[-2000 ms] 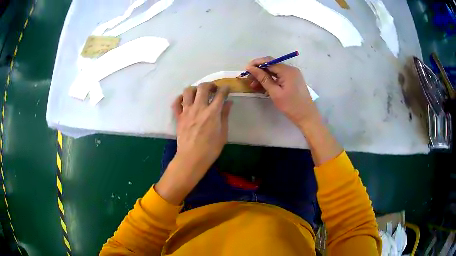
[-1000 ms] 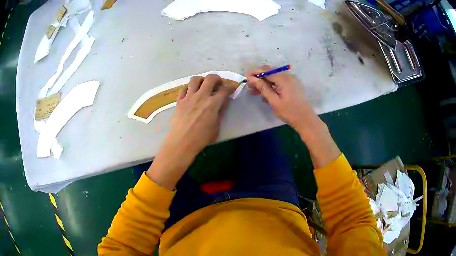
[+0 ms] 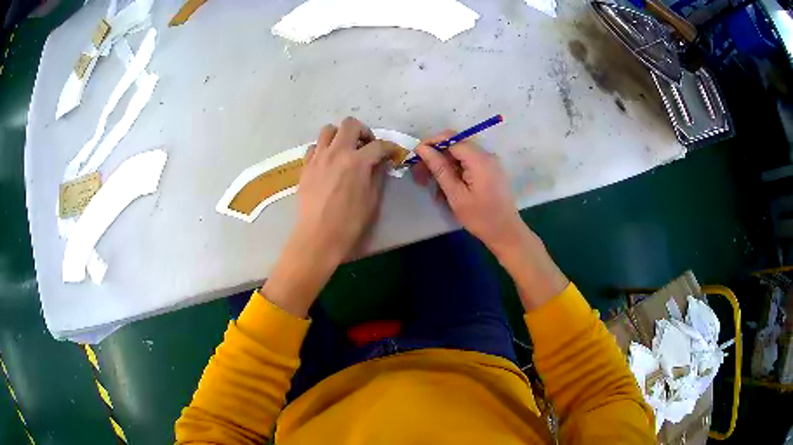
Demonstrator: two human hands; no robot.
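Observation:
A tan curved template (image 3: 271, 180) lies on a white curved collar piece (image 3: 241, 184), whose white border shows around it. My left hand (image 3: 341, 178) presses flat over the template's right half and hides part of it; its fingers hold nothing up. My right hand (image 3: 467, 182) grips a dark blue pencil (image 3: 470, 132) with a reddish upper end. The pencil slants down to the left, its lower end at the right end of the template and white piece. The exact tip contact is too small to tell.
White curved pieces lie at far centre (image 3: 376, 17) and left (image 3: 113, 209), beside a small tan template (image 3: 79, 195). A steam iron (image 3: 639, 36) and slotted metal rest (image 3: 693, 106) are at the right table edge. White scraps (image 3: 680, 356) lie on a carton beside a yellow rail (image 3: 737, 365).
The view has swung right since the earliest frame. My right hand and pencil have moved from the template's upper edge to its right end, and slightly lower in the last second.

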